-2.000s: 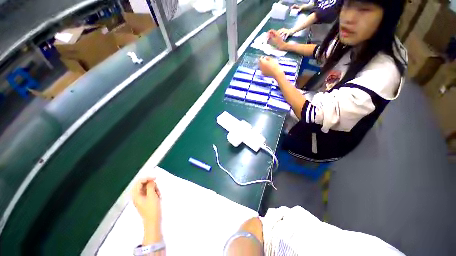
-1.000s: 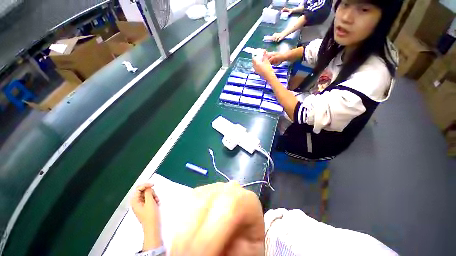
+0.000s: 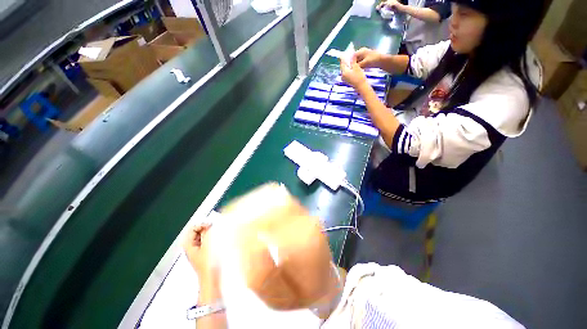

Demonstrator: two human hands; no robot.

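Observation:
The white sheet (image 3: pixel 168 302) lies on the bench in front of me, overexposed and partly covered by my hands. My left hand (image 3: pixel 198 243) is over its far left edge, fingers curled, with a pale band (image 3: pixel 204 311) on the wrist. Whether it holds anything cannot be told. My right hand (image 3: pixel 277 247) is large, close to the camera and strongly blurred. It covers the sheet's middle and far edge and part of the bench. Its fingers and any held thing cannot be made out.
A white power strip (image 3: pixel 315 165) with a plug and white cable (image 3: pixel 353 191) lies beyond my right hand. Blue units (image 3: pixel 338 106) in a clear tray lie farther along the green bench. A seated person (image 3: pixel 444 122) holds something white over them. A green conveyor (image 3: pixel 154 186) runs at left.
My right hand has risen from the lower edge to cover the sheet and the small blue cylinder. My left hand stays near the sheet's edge. The neighbour now holds a white piece in raised hands.

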